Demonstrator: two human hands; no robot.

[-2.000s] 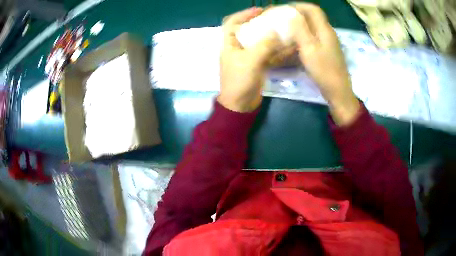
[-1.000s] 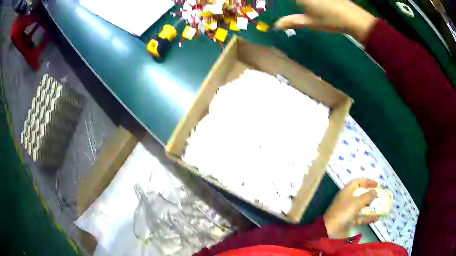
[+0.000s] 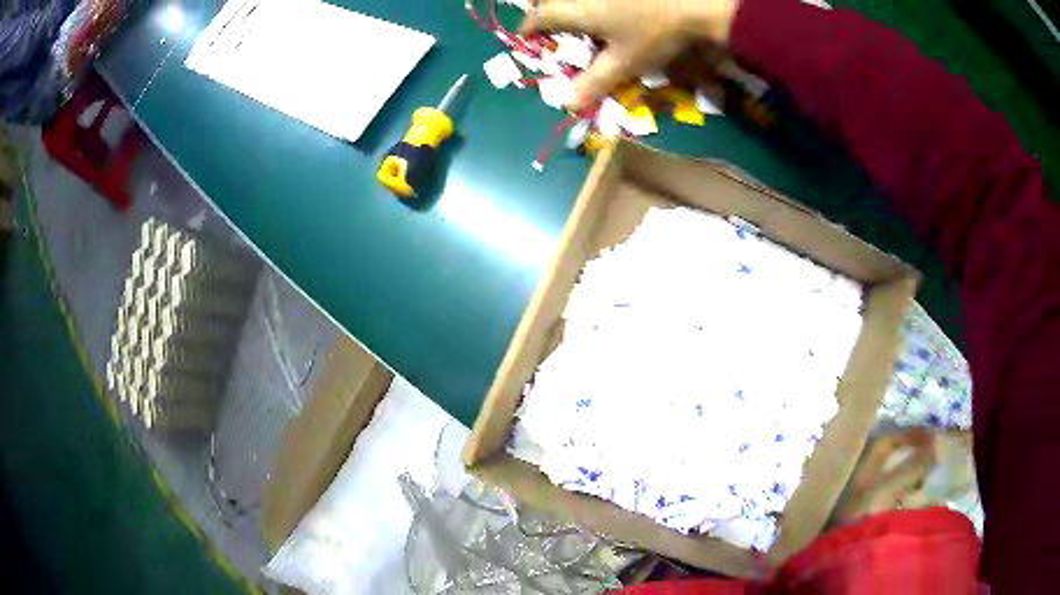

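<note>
The pile of wired components (image 3: 558, 87), white and yellow pieces with red wires, lies at the top of the view, beyond the box. My right hand (image 3: 645, 41) reaches over it from the right, its fingertips down among the pieces; whether they grip one is hidden. My left hand (image 3: 895, 471) is low at the right, blurred and partly cut off by my sleeve and body. It holds a cream plastic housing (image 3: 954, 467), only partly visible, above the adhesive pad sheet (image 3: 924, 370), which shows beside the box.
An open cardboard box (image 3: 546, 305) full of liner scraps (image 3: 697, 372) stands in the middle. A yellow and black screwdriver (image 3: 416, 151) and a white paper sheet (image 3: 312, 64) lie beyond it. Below the bench edge are a lined carton (image 3: 326, 447), stacked trays (image 3: 151, 325) and a red stool (image 3: 99, 145).
My right hand has moved left, from the pile's edge into the pile. The view has shifted, so the box sits further right and lower. The screwdriver now shows whole.
</note>
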